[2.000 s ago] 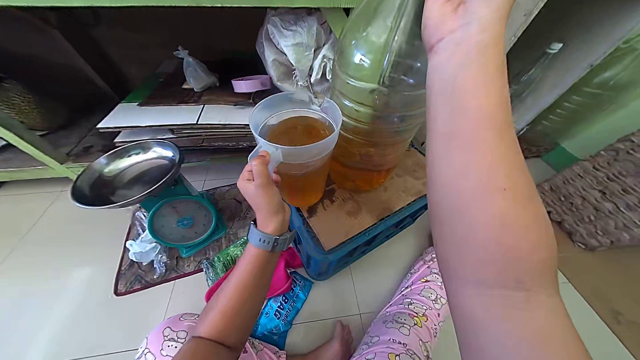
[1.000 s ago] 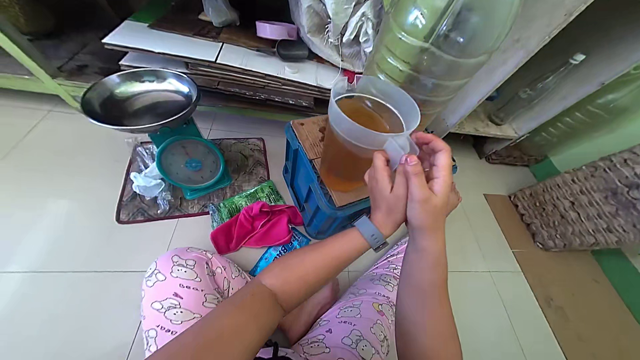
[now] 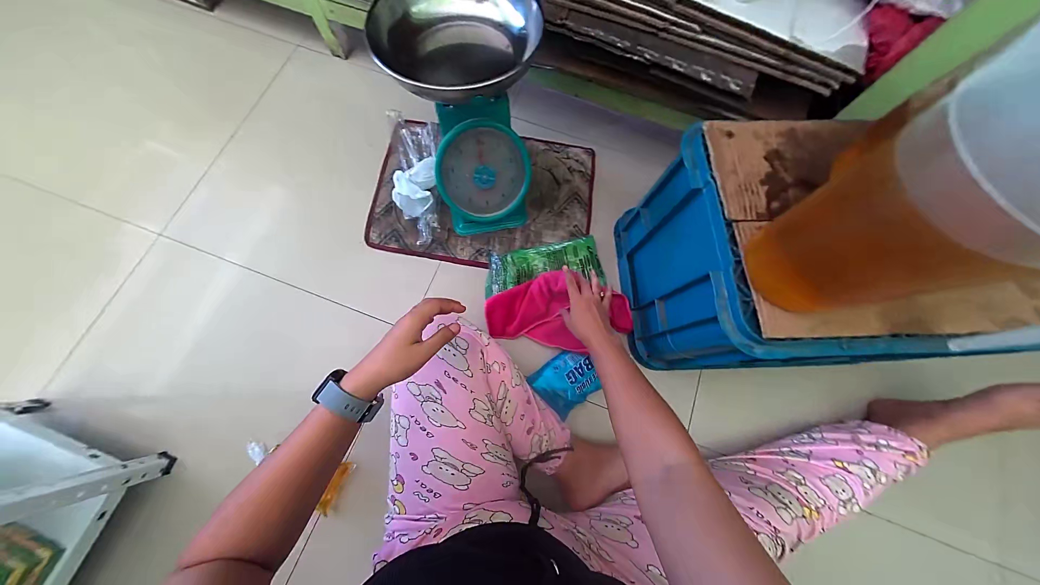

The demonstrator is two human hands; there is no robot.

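My right hand (image 3: 587, 307) rests on a pink cloth (image 3: 532, 313), fingers spread over it; whether it grips the cloth is unclear. The cloth lies partly over a green plastic packet (image 3: 540, 262), with a blue plastic packet (image 3: 564, 382) just below it. My left hand (image 3: 418, 341), with a grey-strapped watch on the wrist, hovers over my left knee, fingers apart and empty. A translucent plastic pitcher (image 3: 918, 183) of amber liquid stands at the right on cardboard (image 3: 877, 317) atop a blue plastic crate (image 3: 673, 268).
A teal dial scale (image 3: 483, 175) with a metal bowl (image 3: 455, 45) stands on a patterned mat (image 3: 561, 187), beside clear plastic bags (image 3: 414, 191). Stacked cardboard (image 3: 674, 53) lies behind. A metal rack (image 3: 81, 487) is at the lower left, near a small amber-filled bag (image 3: 335, 489).
Both hands have left the pitcher, which they held one second ago. My right hand is now on the pink cloth and my left is above my knee. The view has swung downward and left.
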